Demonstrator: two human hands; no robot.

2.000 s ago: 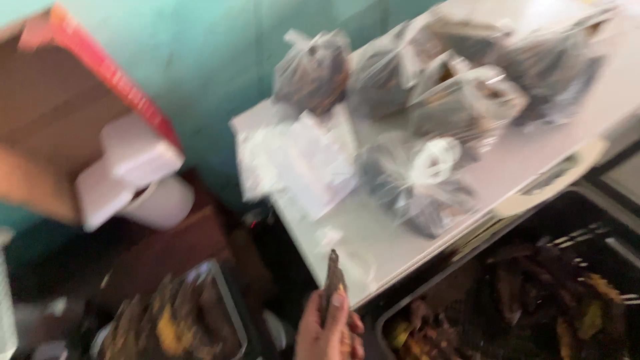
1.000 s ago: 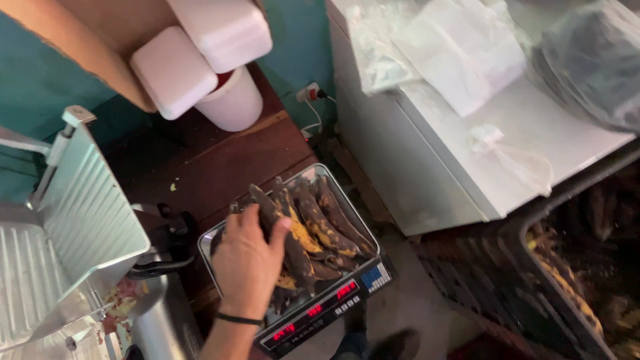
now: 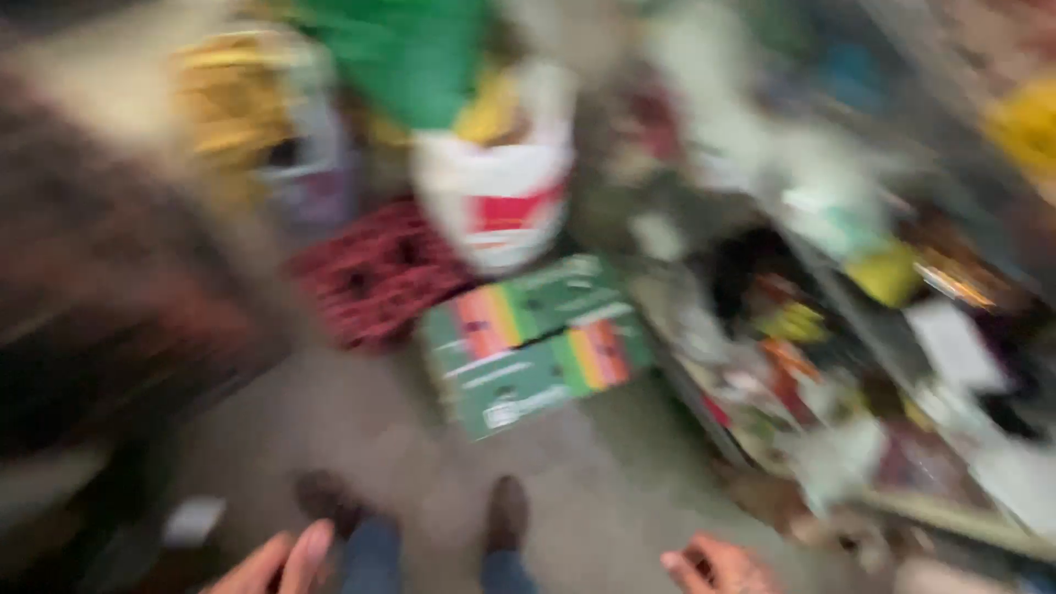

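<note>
Motion blurs the head view heavily. At the bottom edge, left of my legs, my left hand (image 3: 285, 561) shows only its fingers, with no object seen in it. Low on the right, my right hand (image 3: 718, 565) has its fingers bent; nothing can be made out in it, and blur hides the grip. Both hands are over the floor and apart from each other. Ahead of my feet lies a green cardboard box (image 3: 536, 346) with rainbow-coloured stripes, the nearest distinct object between the hands.
A dark red mesh sack or crate (image 3: 379, 276) and a white sack with a red patch (image 3: 495, 206) are behind the box. Cluttered shelving (image 3: 833, 322) runs along the right. A yellow pile (image 3: 235, 103) is at the upper left. My shoes stand on a grey floor (image 3: 569, 462).
The view has swung widely, from a counter and scale to the floor. One second ago a hand was on dark plantains in a tray on the scale; now both hands are over the floor.
</note>
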